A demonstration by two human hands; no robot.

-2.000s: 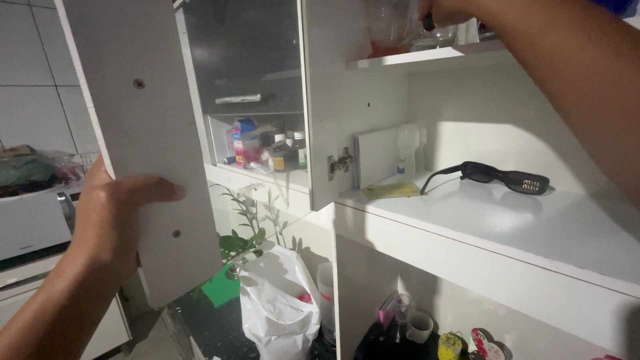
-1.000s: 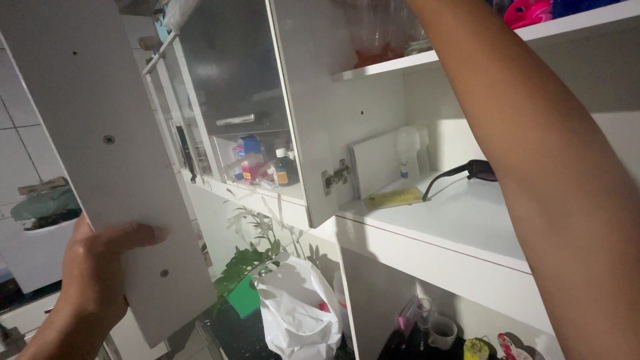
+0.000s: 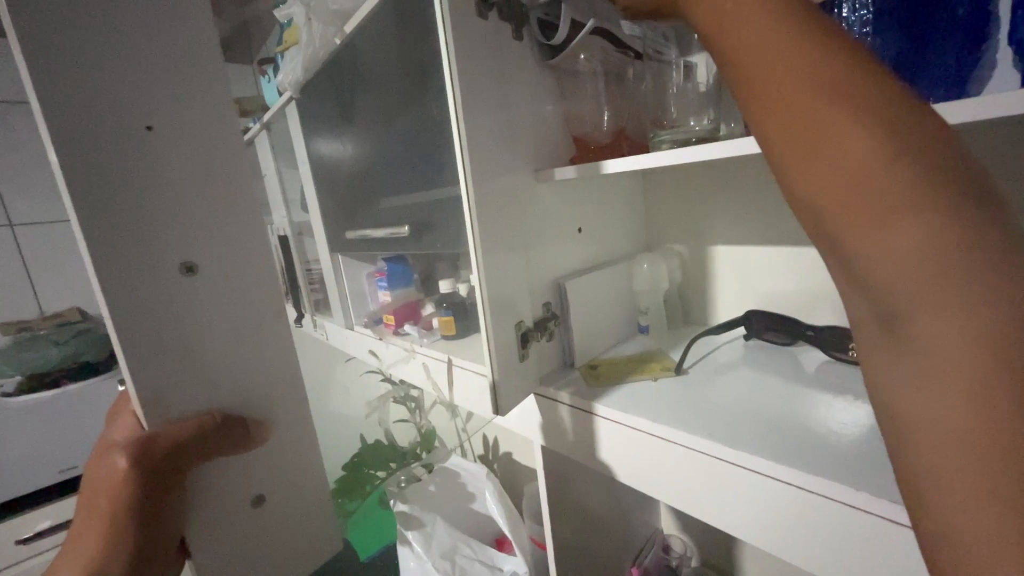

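Observation:
My left hand (image 3: pixel 160 456) grips the edge of a white cabinet door panel (image 3: pixel 200 344), its thumb lying across the near face. My right arm reaches up to the upper shelf; only part of my right hand (image 3: pixel 648 6) shows at the top edge, its fingers cut off, close to a clear plastic pitcher (image 3: pixel 604 100) with red at its base. A clear glass jar (image 3: pixel 684 104) stands beside the pitcher on the upper shelf (image 3: pixel 656 164). Black sunglasses (image 3: pixel 788 330) rest on the shelf below, partly behind my forearm, with a yellow packet (image 3: pixel 628 368) by one temple.
A metal hinge (image 3: pixel 538 330) sticks out from the cabinet's side wall. Medicine bottles (image 3: pixel 452 310) and boxes stand in the compartment to the left, under a dark glass door (image 3: pixel 384 136). Below are a white plastic bag (image 3: pixel 456 512) and a green-leaved plant (image 3: pixel 376 472).
The view has shifted, bringing more of the upper shelf's pitcher and jar into sight. My left hand keeps its hold on the door panel, and my right arm stays raised to the upper shelf.

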